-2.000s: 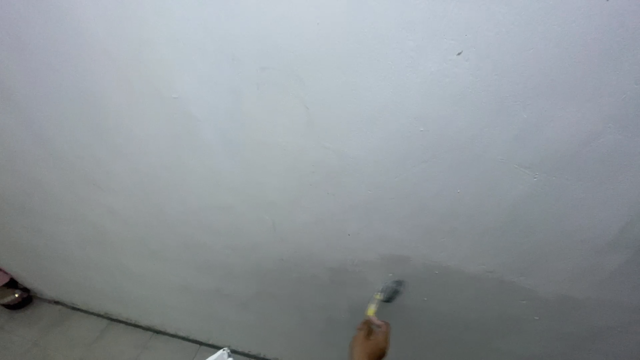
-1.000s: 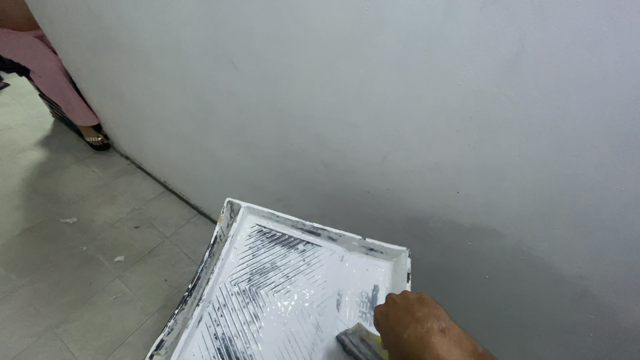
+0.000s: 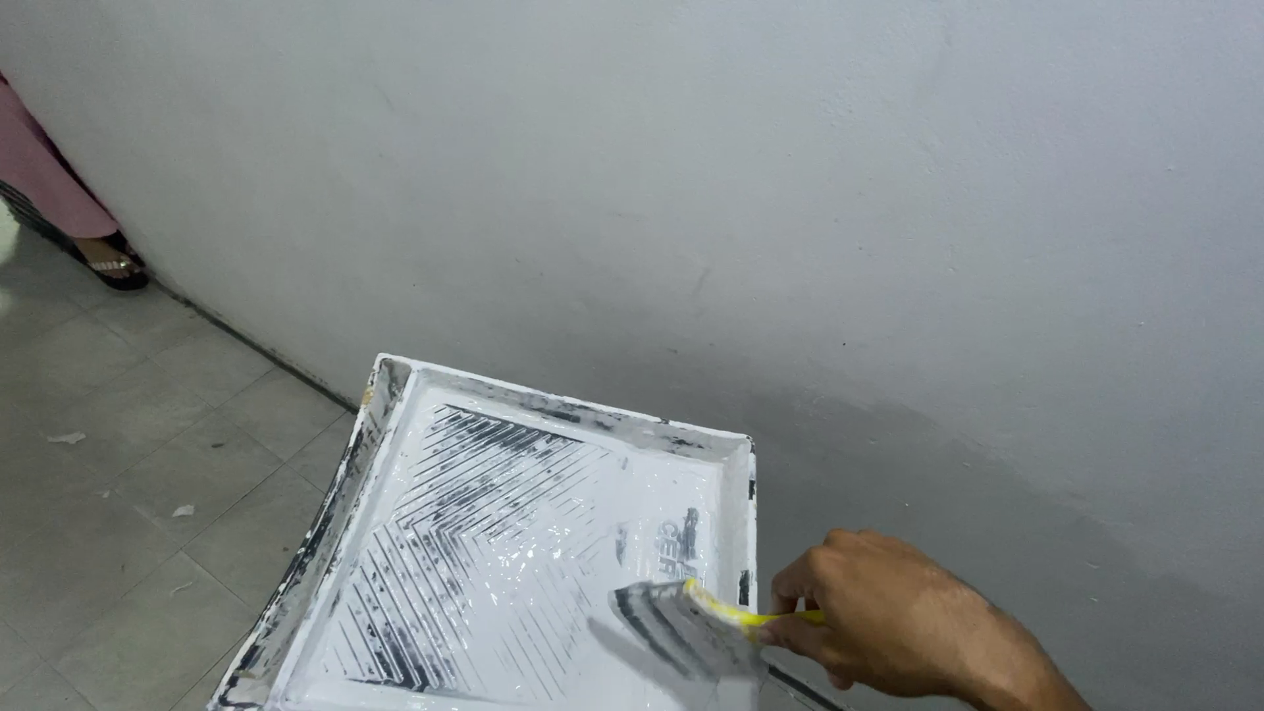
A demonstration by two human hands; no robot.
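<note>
My right hand [image 3: 879, 612] grips the yellow handle of a paintbrush [image 3: 681, 632] at the lower right. The brush's wide, paint-smeared head is over the deep end of a paint tray [image 3: 568, 400], where white paint lies. The tray's ribbed slope shows dark through the white paint, and its walls are streaked with paint. A painted wall [image 3: 632, 197] rises behind the tray, pale above and darker grey low on the right. My left hand is out of sight.
Grey floor tiles [image 3: 128, 464] with small pale scraps [image 3: 184, 511] run along the left, meeting the curved-looking wall at a dark joint. At the far left edge is another person's sandalled foot [image 3: 114, 265] below pink clothing.
My right hand and brush were in front of the wall two seconds ago, then at the tray, where they remain. The view has swung to bring the tray in.
</note>
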